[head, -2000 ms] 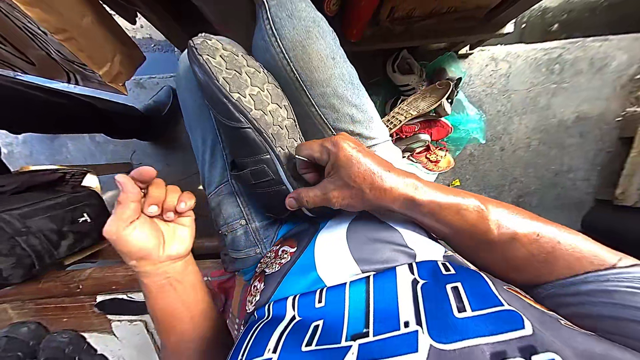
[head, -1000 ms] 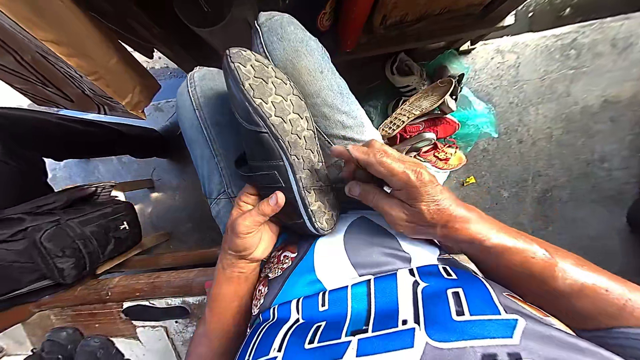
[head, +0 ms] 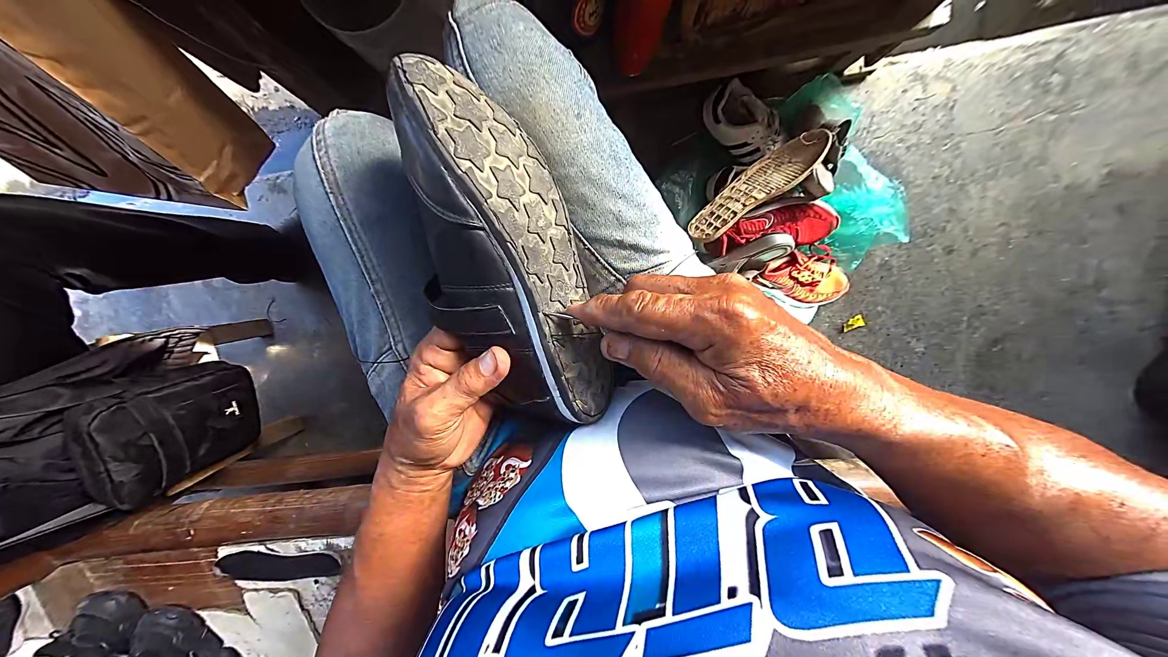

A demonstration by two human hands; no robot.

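A black leather shoe [head: 456, 237] lies on my lap, its worn, patterned rubber sole [head: 516, 182] turned up and its heel end toward my body. My left hand [head: 443, 401] grips the shoe's side near the heel, thumb resting on the upper. Over the heel part of the sole is my right hand [head: 721, 342], its thumb and index finger pinching a thin pointed metal tool [head: 557, 316] whose tip is at the sole. Most of that tool is hidden by the fingers, so its kind cannot be told.
Several shoes, among them a red sneaker [head: 785, 224], and a loose sole [head: 762, 182] lie on a green plastic bag [head: 876, 205] at the right. A black bag [head: 155, 429] rests at the left, above a wooden bench [head: 274, 516]. Beyond it is a person's dark-clothed leg [head: 137, 242].
My left hand, raised apart from the shoe two seconds ago, now holds the shoe's side. My right hand has moved from the shoe's edge onto the heel part of the sole.
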